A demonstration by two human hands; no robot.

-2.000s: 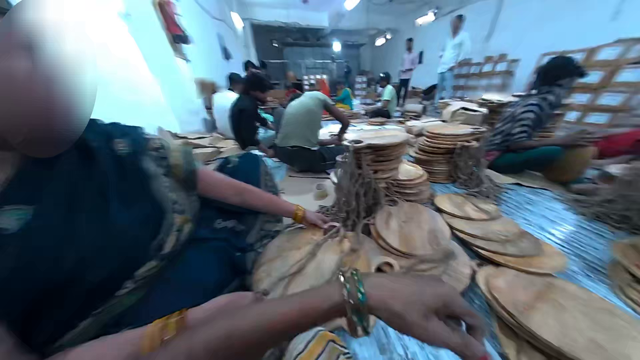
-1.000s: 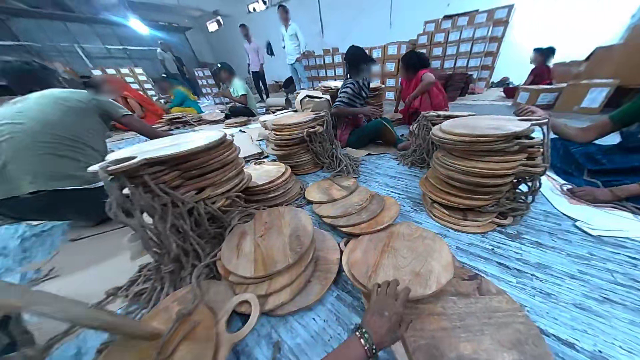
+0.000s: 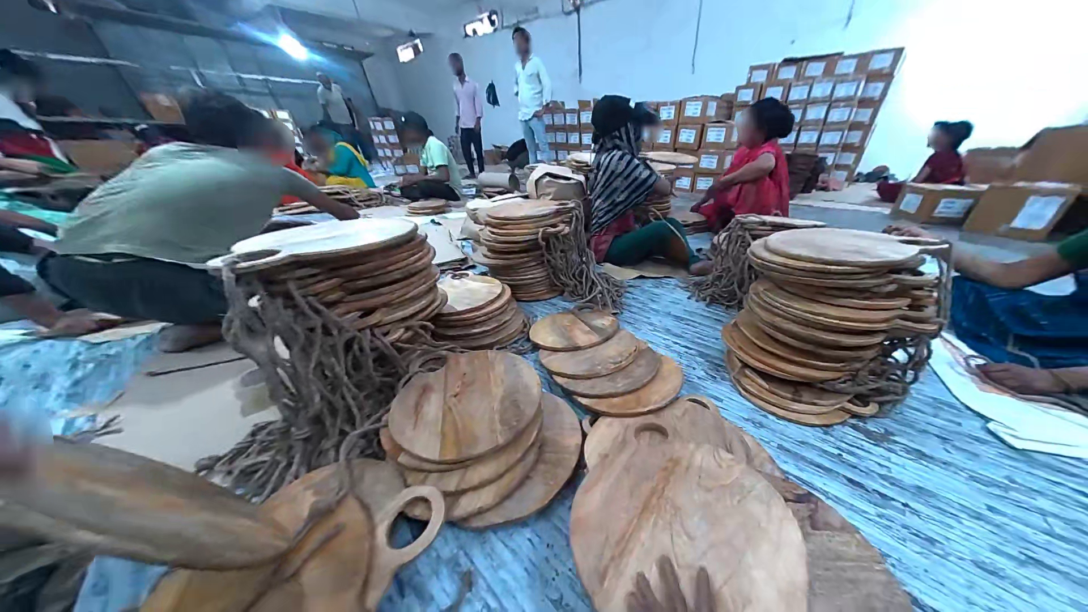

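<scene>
My left hand (image 3: 671, 588) shows at the bottom edge, only its spread fingers in view, resting on the near part of a round wooden serving board (image 3: 688, 510). That board has a handle hole at its far end and lies over other boards. My right hand is out of view. Left of it, several overlapping round boards (image 3: 466, 406) lie fanned out, with a smaller fanned group (image 3: 574, 330) beyond. A board with a ring handle (image 3: 411, 523) lies at lower left; a co-worker's blurred hand seems to hold another board (image 3: 136, 501) above it.
Tall stacks of boards with hanging cords stand at left (image 3: 340, 272), centre (image 3: 523, 246) and right (image 3: 816, 314). Blue-white sheeting (image 3: 960, 501) covers the floor. Co-workers sit around, one close at right (image 3: 1011, 272). Cardboard cartons (image 3: 816, 110) line the back wall.
The view has swung right since two seconds ago. One second ago my hand and bangled wrist showed at a plain round board edge; now only fingers show, on a board with its handle hole facing away.
</scene>
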